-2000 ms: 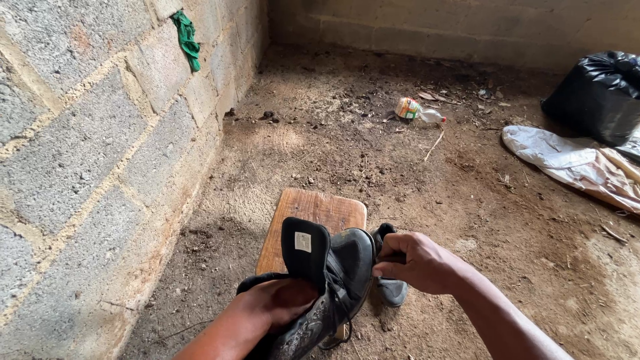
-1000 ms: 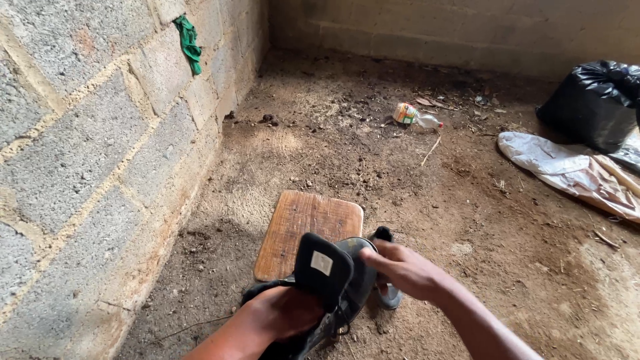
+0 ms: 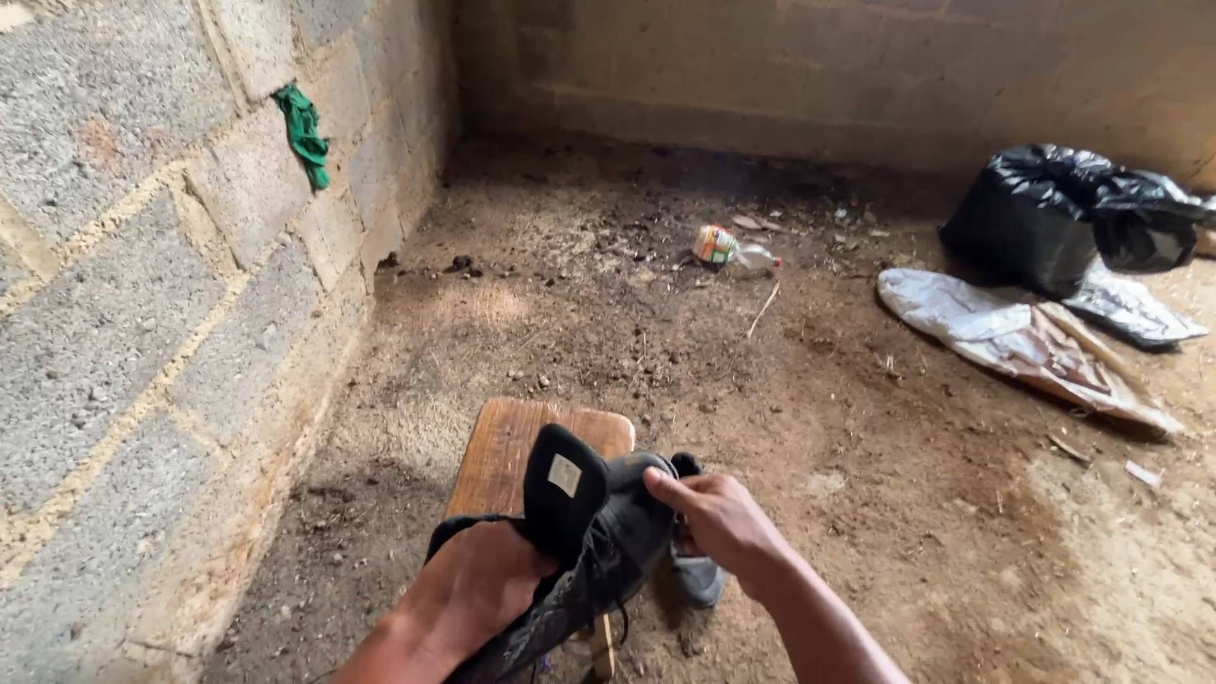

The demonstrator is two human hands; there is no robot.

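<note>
A black lace-up shoe (image 3: 627, 532) with its tongue standing up, a pale label on it, is held over a small wooden stool (image 3: 499, 456). My left hand (image 3: 494, 570) reaches inside the shoe's opening, its fingers hidden there. At the toe, my right hand (image 3: 717, 513) has its thumb on top and its other fingers mostly hidden beyond the shoe. A second dark shoe (image 3: 701, 579) rests on the dirt floor just under and beside my right hand, partly covered by it.
A concrete block wall (image 3: 123, 332) runs along the left, with a green cloth (image 3: 304, 138) stuck on it. A plastic bottle (image 3: 736, 251) lies on the floor farther off. At the right are a black plastic bag (image 3: 1035, 223) and a flattened whitish sack (image 3: 1016, 337).
My right hand has shifted around the shoe's toe, and its thumb now lies on top. The left hand has stayed inside the shoe.
</note>
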